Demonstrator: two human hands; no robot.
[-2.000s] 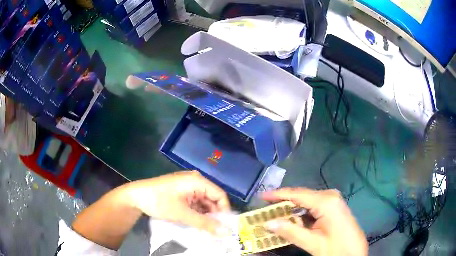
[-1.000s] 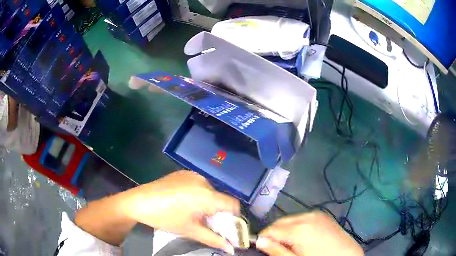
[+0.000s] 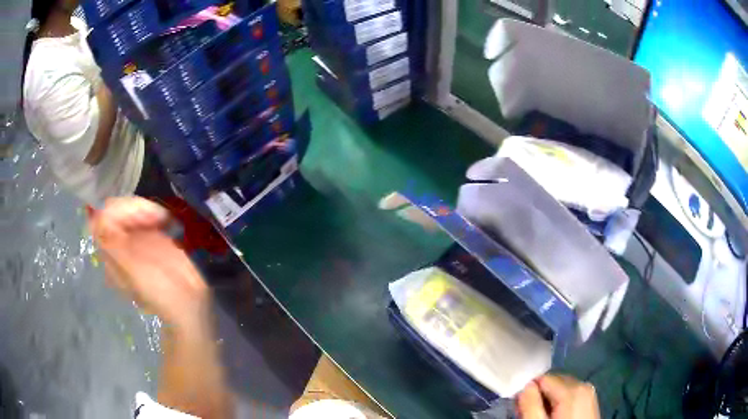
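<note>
An open blue box [image 3: 525, 286] with a pale inner lid [image 3: 533, 221] stands on the green bench. A unit in a whitish wrap [image 3: 476, 331], with a yellow patch showing through, lies in its tray. My right hand [image 3: 559, 398], cut off by the lower edge, has its fingertips at the near right end of the wrap; whether they grip it is not clear. My left hand [image 3: 152, 254] is raised at the left, off the bench, blurred, with nothing visible in it.
Blue box stacks stand at left [image 3: 217, 106] and back [image 3: 361, 49]. A person in a white top [image 3: 66, 106] is at far left. Another open box holds a white-wrapped unit [image 3: 566, 176]. A monitor [image 3: 697, 90] and black slab [image 3: 668, 237] are at right.
The view has swung left. The wrapped unit, earlier in my hands, now lies in the blue tray. My left hand has moved away to the left; my right hand is at the tray's near right end.
</note>
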